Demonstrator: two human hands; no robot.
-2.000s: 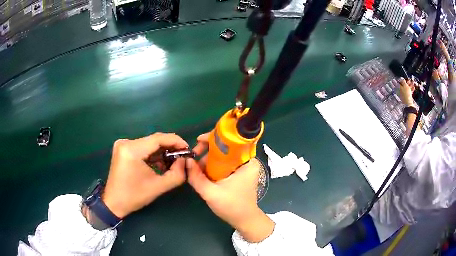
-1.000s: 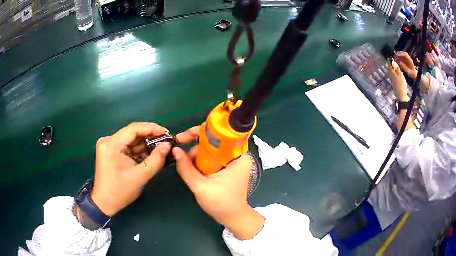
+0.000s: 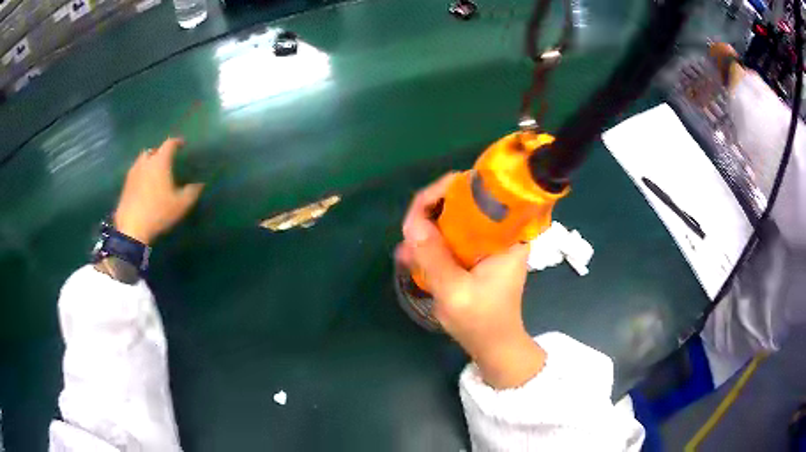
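My right hand [image 3: 468, 278] grips the bright orange electric screwdriver [image 3: 495, 203], which hangs from above with its body leaning. Its bit is hidden by my hand. The round screw tray [image 3: 415, 300] is partly covered by my right hand. My left hand [image 3: 157, 196] is stretched out over the green bench at left, thumb and fingers apart, with nothing visible in it; the bench under the palm is hidden. A small dark electronic unit [image 3: 285, 44] lies at the back beside the bright reflection, and another dark unit [image 3: 462, 9] lies at the top edge.
A torn tan patch [image 3: 301, 214] marks the bench [image 3: 247, 300]. A crumpled white tissue [image 3: 561, 247] lies right of the screwdriver. A white paper sheet [image 3: 658, 146] carries a black pen [image 3: 673, 207]. A neighbouring worker's white sleeve [image 3: 769, 119] is at right. A cable crosses there.
My left hand has moved away from my right hand to the left and opened. The unit it held is no longer visible. The view has shifted, and the tan patch is now uncovered.
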